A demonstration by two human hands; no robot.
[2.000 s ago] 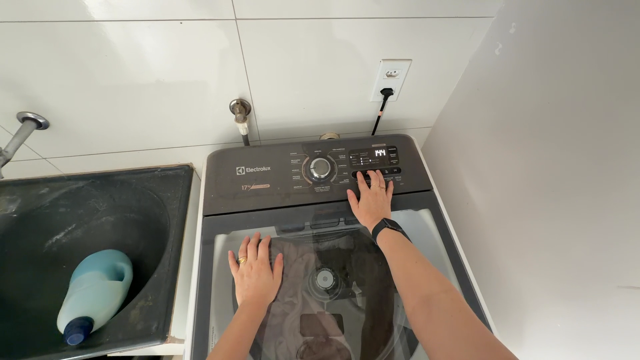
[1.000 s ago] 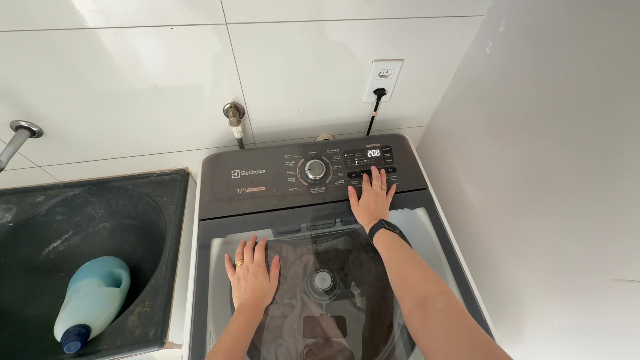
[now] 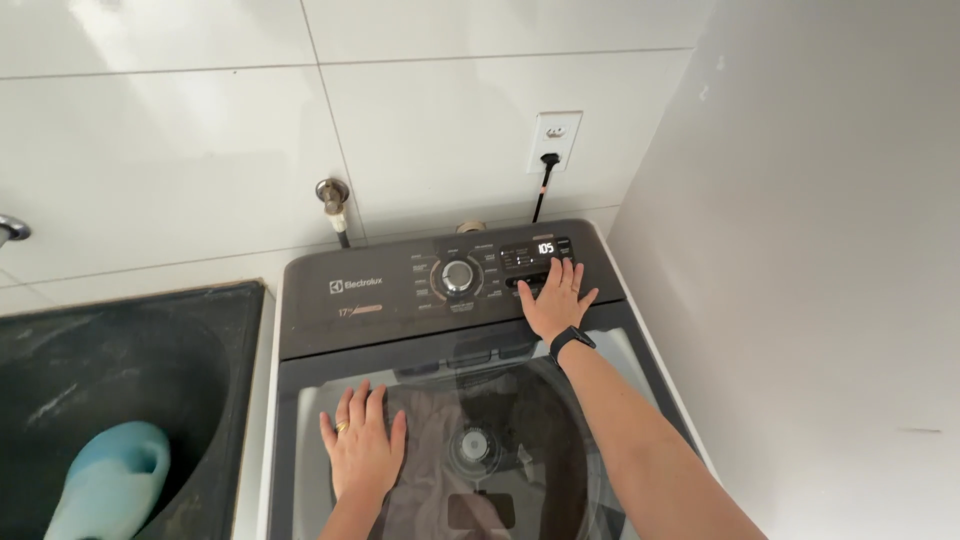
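Observation:
My left hand (image 3: 366,446), with a ring on one finger, lies spread on the see-through lid (image 3: 420,480) of a top-loading Electrolux washing machine. Cloth shows through the lid, around the round centre of the agitator (image 3: 475,445). My right hand (image 3: 559,300), a dark band (image 3: 573,342) on its wrist, rests with its fingertips on the buttons at the right of the control panel (image 3: 390,307). Neither hand holds anything. Just above the right fingertips a lit display (image 3: 546,248) shows digits. Left of that hand is the round selector knob (image 3: 457,277).
On the left, a blue detergent bottle (image 3: 112,480) lies in a dark sink (image 3: 259,337). Behind the machine are a water tap with a hose (image 3: 331,196) and a wall socket (image 3: 556,135) with a black plug. A pale wall (image 3: 810,262) borders the right side.
The digits on the display differ in each frame. My right hand's fingers have shifted slightly over the buttons. My left hand has stayed on the lid.

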